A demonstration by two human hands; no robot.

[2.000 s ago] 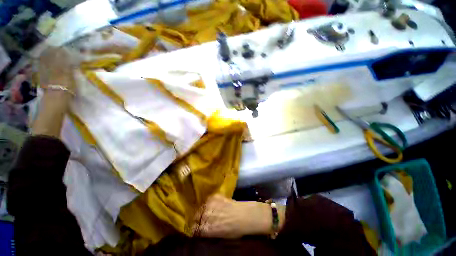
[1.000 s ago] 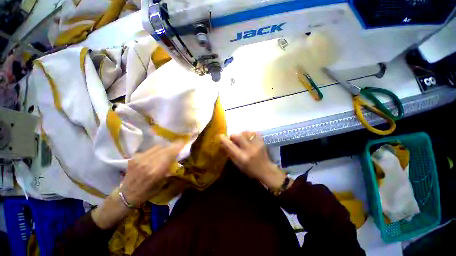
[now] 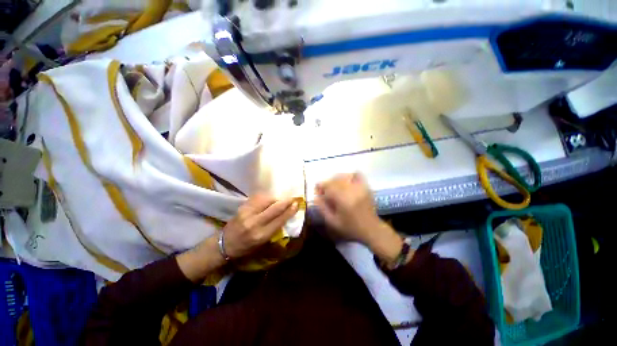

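Observation:
The off-white garment (image 3: 149, 182) with mustard stripes lies in folds left of and under the lit presser foot and needle (image 3: 295, 111) of the sewing machine (image 3: 419, 61). My left hand (image 3: 260, 226) pinches the garment's edge, with a small mustard part between the fingertips, at the table's front edge. My right hand (image 3: 348, 206) is just right of that edge, blurred, fingers bent together; whether it holds thread or anything else cannot be told. Mustard fabric (image 3: 267, 253) hangs below my left hand over my lap.
Small snips (image 3: 421, 135) and scissors (image 3: 504, 172) with green and yellow-orange handles lie on the table at right. A teal basket (image 3: 575, 270) with scraps stands below them. A blue crate (image 3: 57, 304) is lower left. More mustard and white cloth (image 3: 111, 27) lies upper left.
The garment now lies flatter and its mustard underside shows less. My left hand has moved right to the edge and pinches it. My right hand has moved slightly right, apart from the cloth.

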